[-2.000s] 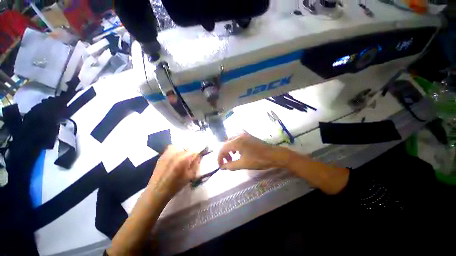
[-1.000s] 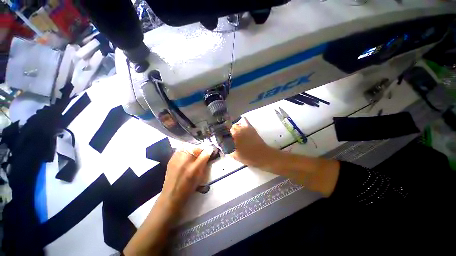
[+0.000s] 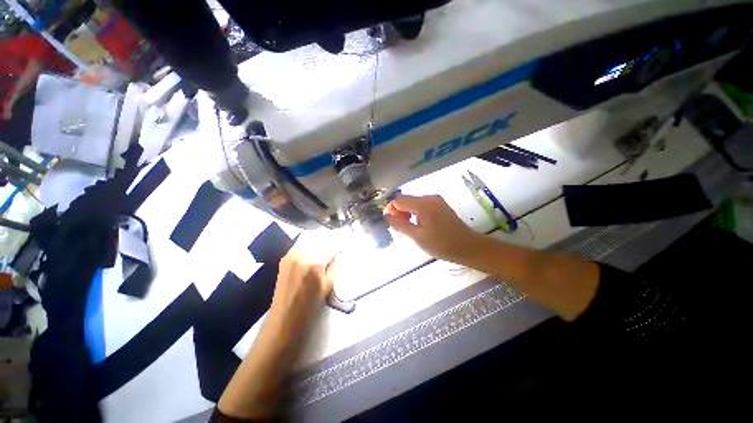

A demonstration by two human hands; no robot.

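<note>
The white JACK sewing machine (image 3: 446, 124) reaches across the table. My right hand (image 3: 425, 223) is just right of the needle area, its thumb and finger pinched close to the dark grey block (image 3: 376, 227) under the head; whether it holds anything is hidden. My left hand (image 3: 301, 277) lies on the table left of the needle area, fingertips lost in glare; a small dark curled end (image 3: 340, 306) shows beside it. The presser foot is washed out by the light. Black cut pieces (image 3: 219, 322) lie left of my left hand.
Thread snips (image 3: 490, 202) lie right of my right hand, with thin black strips (image 3: 516, 155) behind. A black band (image 3: 636, 200) lies further right. A black bundle (image 3: 70, 289) heaps along the left edge. A tape scale (image 3: 413, 339) marks the front edge.
Both hands have moved from in front of the needle, where they held a small dark piece, up to the needle area. In the last second my right thumb and finger have come to the block's right side.
</note>
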